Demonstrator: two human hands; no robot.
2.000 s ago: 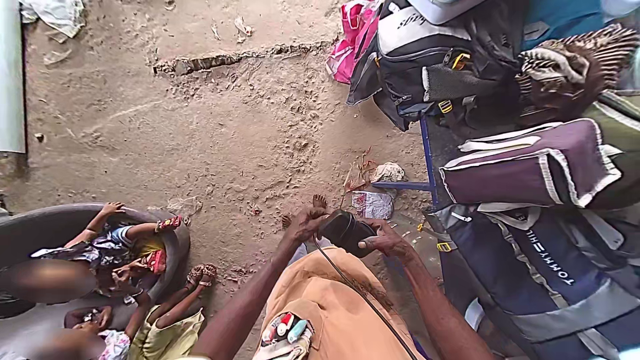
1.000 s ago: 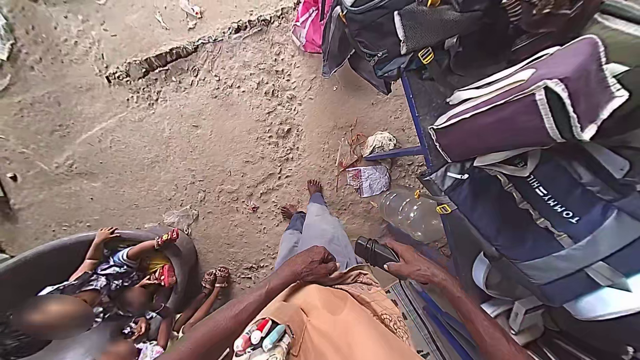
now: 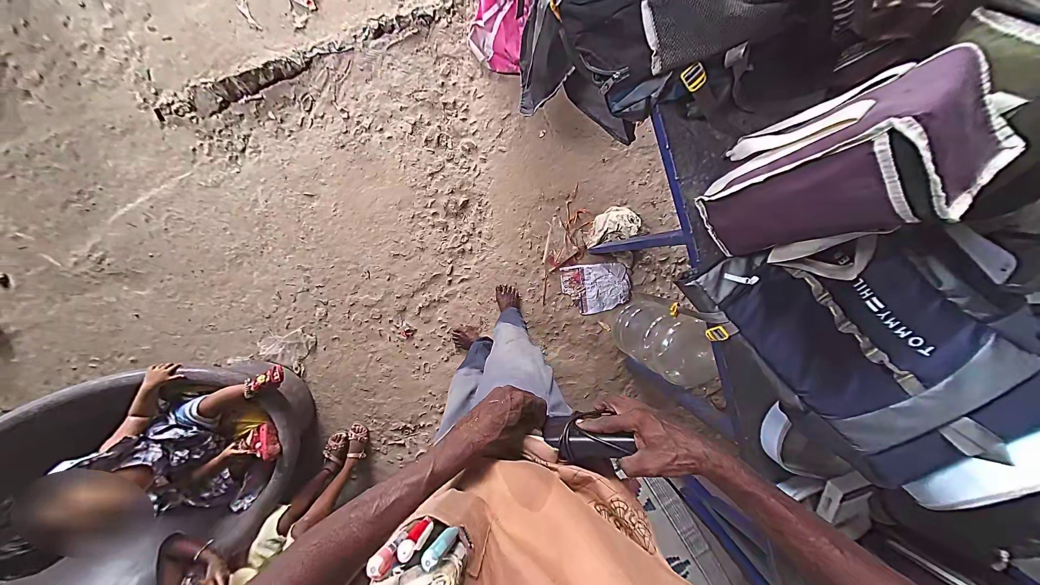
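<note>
My right hand [image 3: 654, 437] grips a flat black object [image 3: 597, 439], perhaps a phone or power bank, with a thin black cable wound around it. My left hand [image 3: 512, 422] is closed like a fist just left of that object, close to its end; whether it pinches the cable is hidden. Both hands are in front of my orange shirt [image 3: 536, 528], whose pocket holds several pens [image 3: 414, 544]. My legs in blue-grey trousers [image 3: 512, 357] and my bare feet show beyond the hands.
Backpacks, including a navy one [image 3: 861, 357], and a purple bag [image 3: 821, 203] are on a blue metal frame [image 3: 670, 171] at right. A clear plastic bottle [image 3: 666, 341] and crumpled litter [image 3: 597, 286] lie beside it. Children are in and beside a grey tub [image 3: 301, 414] at lower left.
Two seconds ago both hands were at the black object with the cable hanging down across my shirt. The cable is now around the object, held in my right hand.
</note>
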